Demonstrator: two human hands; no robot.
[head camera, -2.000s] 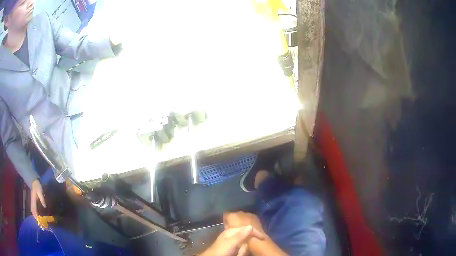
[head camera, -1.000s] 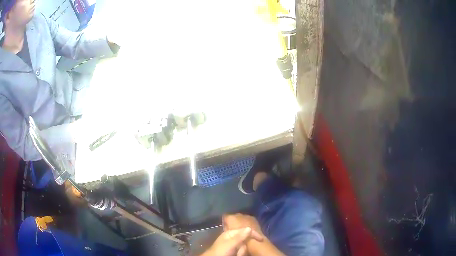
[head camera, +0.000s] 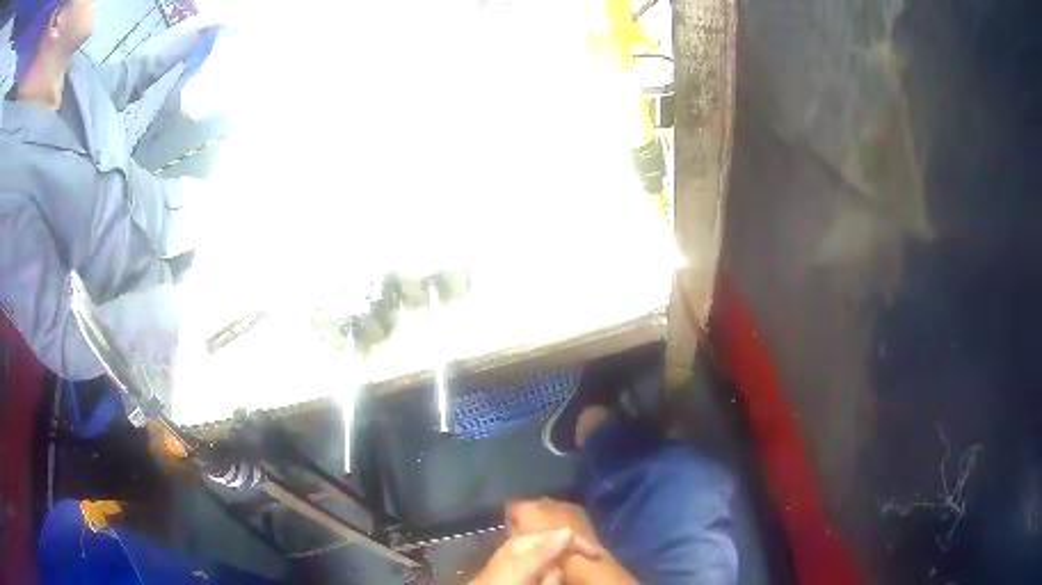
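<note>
My left hand (head camera: 526, 558) and my right hand (head camera: 560, 523) are clasped together at the bottom middle, cut off by the lower edge. No object shows in them. The dark mould inserts (head camera: 368, 309) lie at the near edge of the overexposed white table (head camera: 514, 274). Two thin silver insert handles (head camera: 349, 429) stick out over the table edge towards me. A thin dark tool (head camera: 237, 331) lies flat on the table, left of the inserts.
A person in grey (head camera: 80, 217) sits across at the left. A bench fixture (head camera: 143, 394) with a long arm stands at the left corner. A blue perforated basket (head camera: 509, 406) is under the table. A wooden post (head camera: 703, 160) and red-edged grey door (head camera: 788, 434) stand right.
The person in grey has turned the head and moved an arm further back; the other arm has left the lower left. My clasped hands have barely moved.
</note>
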